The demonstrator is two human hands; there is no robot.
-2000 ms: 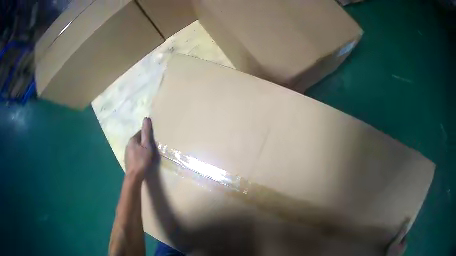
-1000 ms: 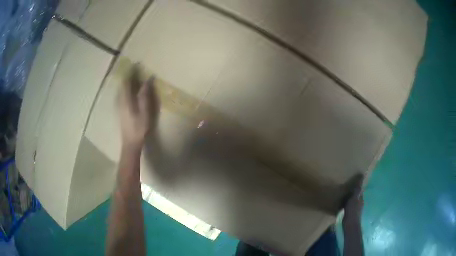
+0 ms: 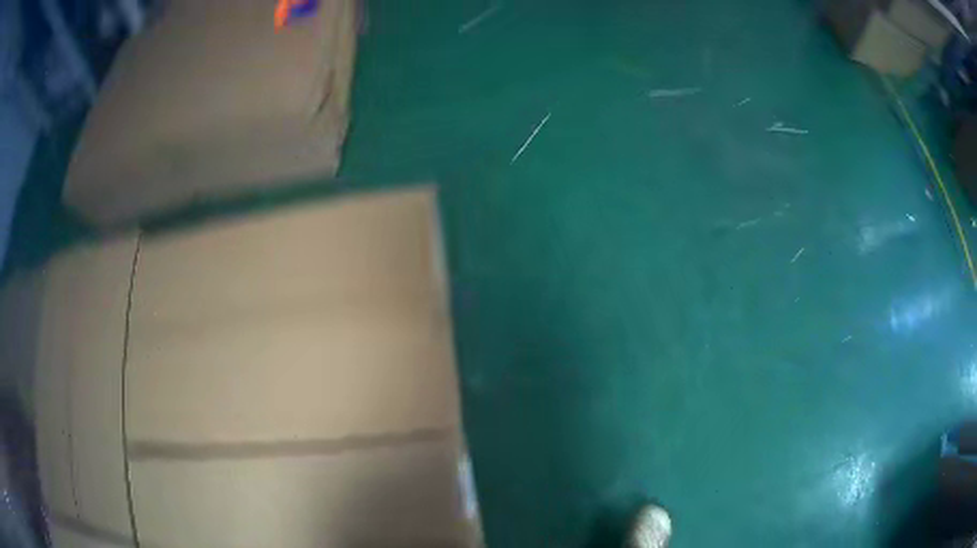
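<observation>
Stacked cartons (image 3: 289, 364) stand edge to edge at the lower left, with a thin dark gap between them and a darker tape strip (image 3: 289, 444) across the nearer one. Another brown carton (image 3: 214, 118) is behind them at the upper left. A small orange and blue-purple thing, looking like a tape gun (image 3: 295, 11), is on it at the top edge. Neither of my hands is in view. The picture is blurred.
Green floor (image 3: 664, 268) stretches to the right, with thin white scraps or marks on it. Small brown boxes (image 3: 889, 43) are at the top right beside a yellow line (image 3: 932, 166). A pale shoe tip (image 3: 649, 527) shows at the bottom. A dark and blue object (image 3: 961, 441) is at the right edge.
The view has swung right. Both hands, which were on the large taped carton, have left the picture. The stacked cartons now show at the left, and more floor shows.
</observation>
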